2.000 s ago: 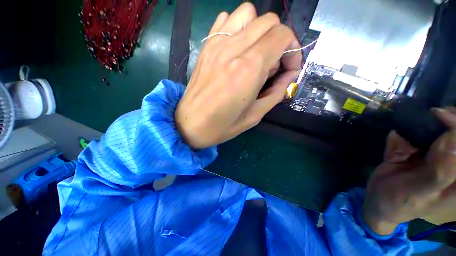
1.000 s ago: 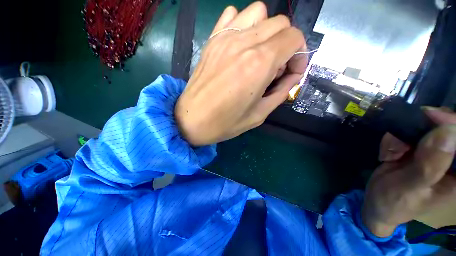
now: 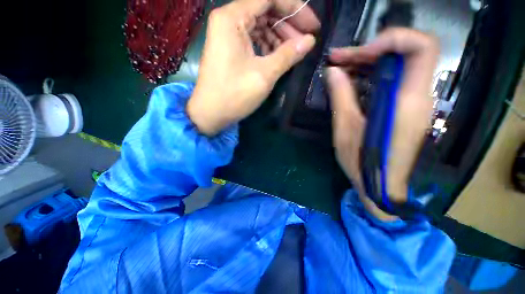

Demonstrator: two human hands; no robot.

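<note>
My left hand [image 3: 236, 69] is at the upper middle with the solder wire [image 3: 293, 14], a thin white strand, among its curled fingers. Its thumb and fingertips are a little apart. My right hand [image 3: 411, 97] is blurred and holds the soldering iron [image 3: 383, 126] by its black and blue handle, with the thumb and a finger reaching towards my left hand. The iron's metal tip cannot be made out. The tablet unit [image 3: 459, 28], silver-grey, lies behind my right hand in its black frame [image 3: 483, 86]. Most of its circuit board is hidden.
A pile of red wired components [image 3: 164, 40] lies on the green mat [image 3: 270, 161] at the upper left. A white fan [image 3: 14, 123] and a blue object [image 3: 49, 213] are at the far left. The brown board [image 3: 489, 195] is at the right with a dark round item at the edge.
My right hand has moved left and up with the iron, now in front of the tablet unit. My left hand has moved up and left with the wire, away from the circuit board. The view has shifted.
</note>
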